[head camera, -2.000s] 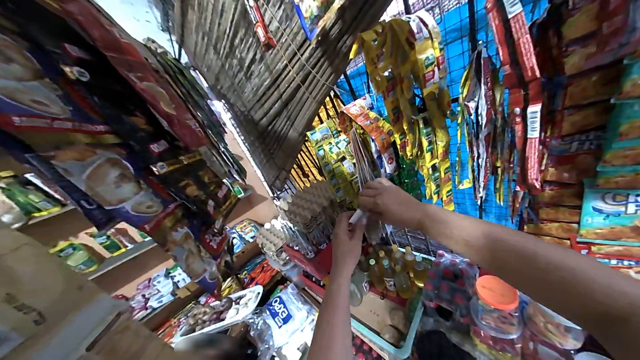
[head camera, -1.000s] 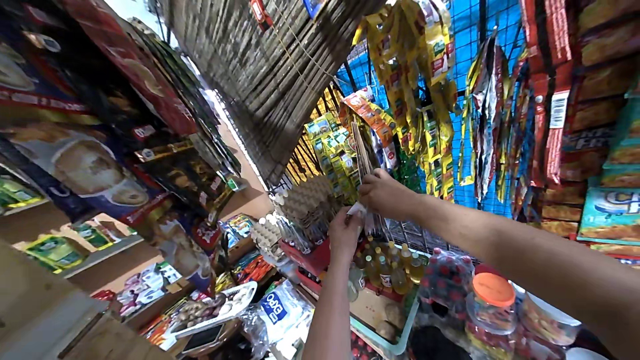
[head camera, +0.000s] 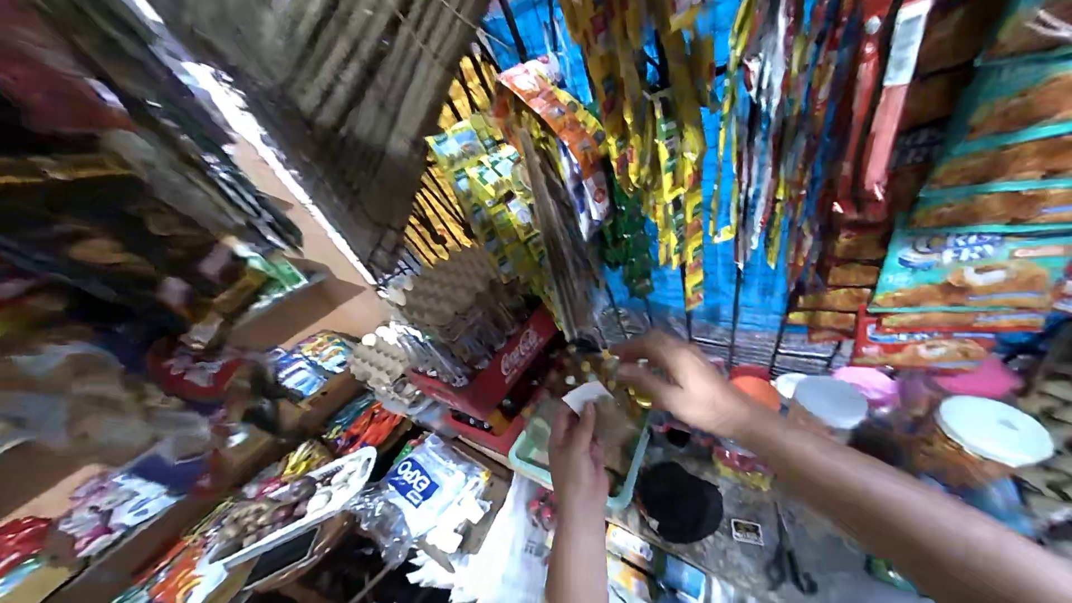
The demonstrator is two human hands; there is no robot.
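My left hand (head camera: 578,456) has its fingers on a small white piece (head camera: 588,396), perhaps paper, above a pale green plastic tray (head camera: 635,473). To its right, my right hand (head camera: 678,381) is blurred, its fingers apart and nothing visible in them. Brown strips (head camera: 565,243) hang just above the hands. Beside them, strips of yellow-green sachets (head camera: 494,188) and an orange sachet strip (head camera: 557,105) hang down. Bottles in the tray are partly hidden by the hands.
A red Coca-Cola crate (head camera: 511,364) and egg trays (head camera: 452,289) stand left of the hands. Lower left lies a white tray of bulbs (head camera: 293,502). Lidded jars (head camera: 992,431) stand at right; scissors (head camera: 787,557) lie below. Snack packs (head camera: 971,268) hang at right.
Both hands have come down from the hanging brown strips to over the green tray. My right hand has moved apart from the left. The view has tilted down.
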